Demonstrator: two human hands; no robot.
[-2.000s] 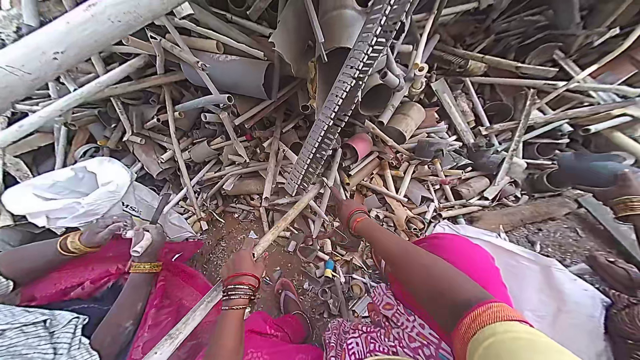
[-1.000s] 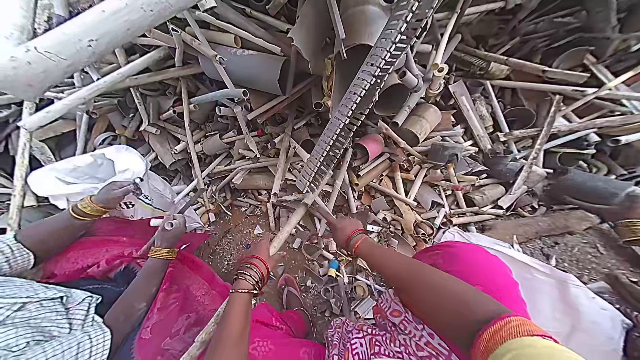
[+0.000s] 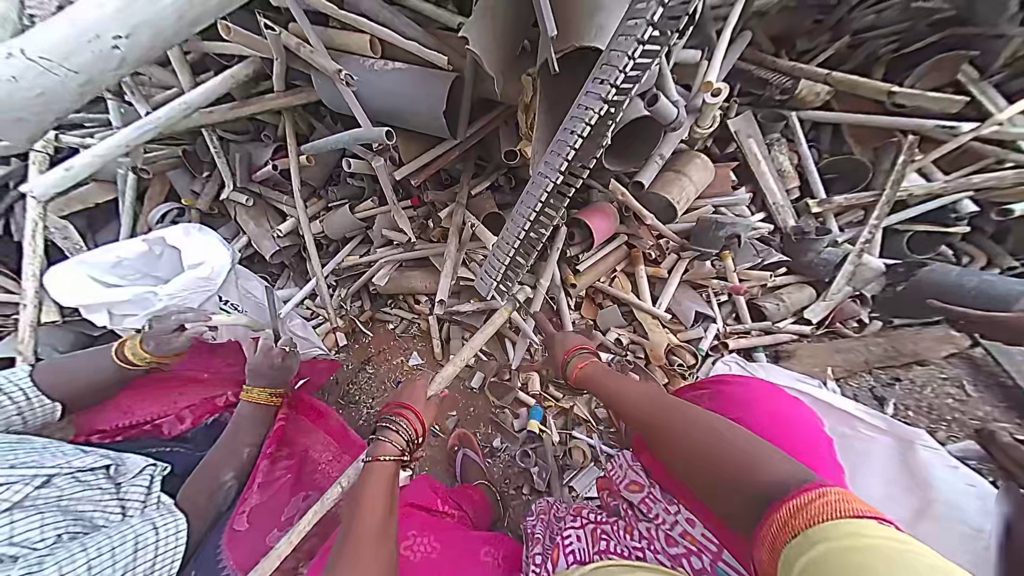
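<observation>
My left hand (image 3: 414,404), with red and dark bangles at its wrist, is closed around a long pale pipe (image 3: 320,498) that slants from the bottom edge up toward the pile. Near the pipe's far end is my right hand (image 3: 558,348), fingers partly extended over loose scraps; whether it touches anything is unclear. The lower end of a grey slotted cable duct (image 3: 560,172) meets the pipe's far tip. Beyond both hands lies a heap of cut plastic pipe pieces, among them a pink piece (image 3: 594,226). A blue-banded fitting (image 3: 535,416) lies below my right hand.
At the left, a co-worker's hands (image 3: 268,364) hold a pale pipe piece and a blade-like tool beside a white sack (image 3: 144,276). A thick white pipe (image 3: 104,60) crosses the upper left. Another person's hand shows at the right edge. White sheeting (image 3: 888,456) lies at the right.
My left hand has kept hold of the pale pipe throughout. The co-worker's hands at the left have come closer together than two seconds ago.
</observation>
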